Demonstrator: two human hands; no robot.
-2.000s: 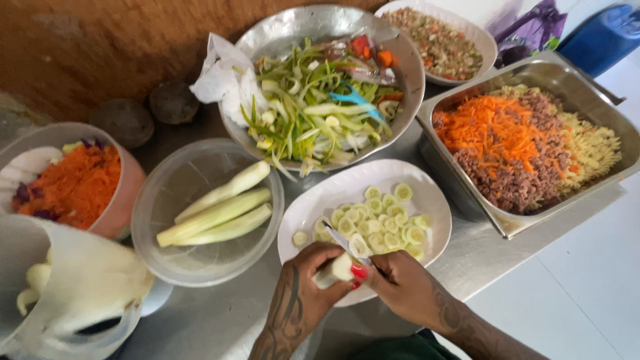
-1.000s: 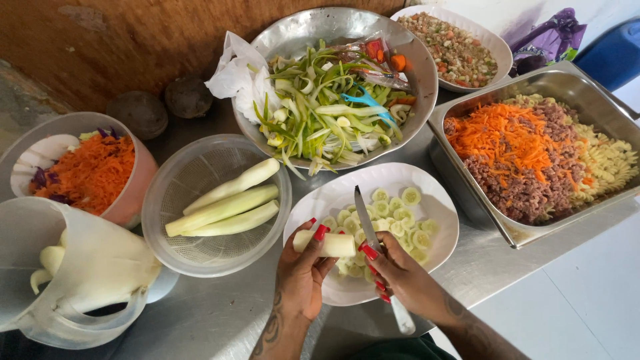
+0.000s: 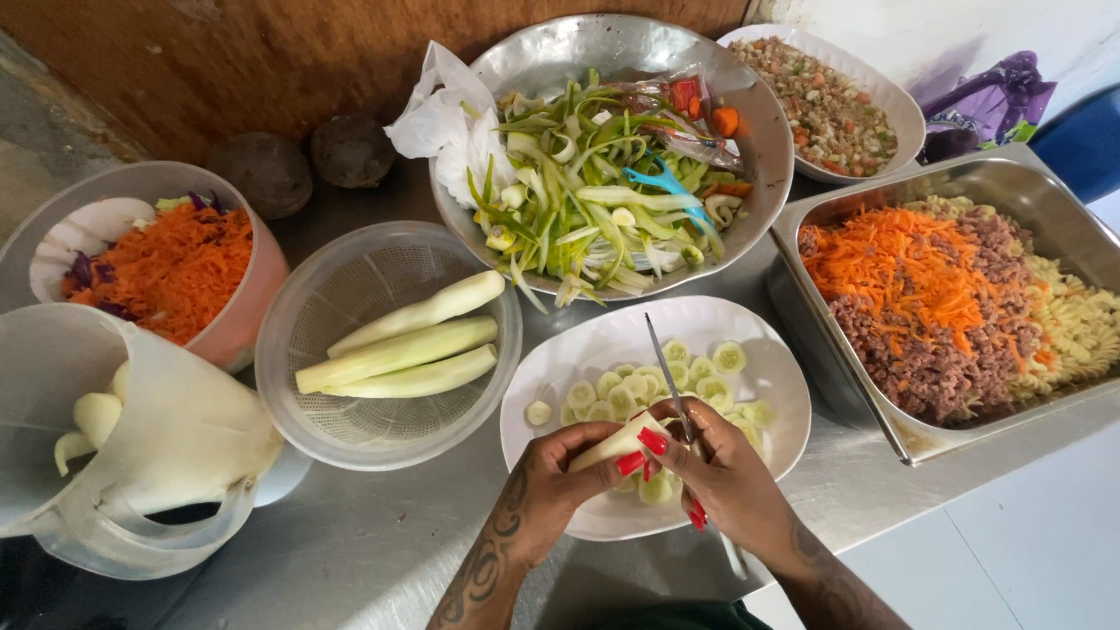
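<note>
My left hand grips a peeled cucumber piece above the near side of a white oval plate. In my right hand is a metal knife, its blade pointing up and away beside the cucumber's cut end. The fingertips of both hands meet near that end. Cucumber slices lie spread on the plate under and beyond my hands. Several whole peeled cucumbers rest in a plastic strainer to the left.
Behind the plate stands a metal bowl of peelings with a blue peeler. On the right is a steel pan of pasta, meat and grated carrot. A plastic jug and a bowl of grated carrot stand left; another dish sits behind.
The knife has turned from lying across the cucumber two seconds ago to pointing up and away. Since one second ago, the cucumber has tilted and my right fingers have come to its end.
</note>
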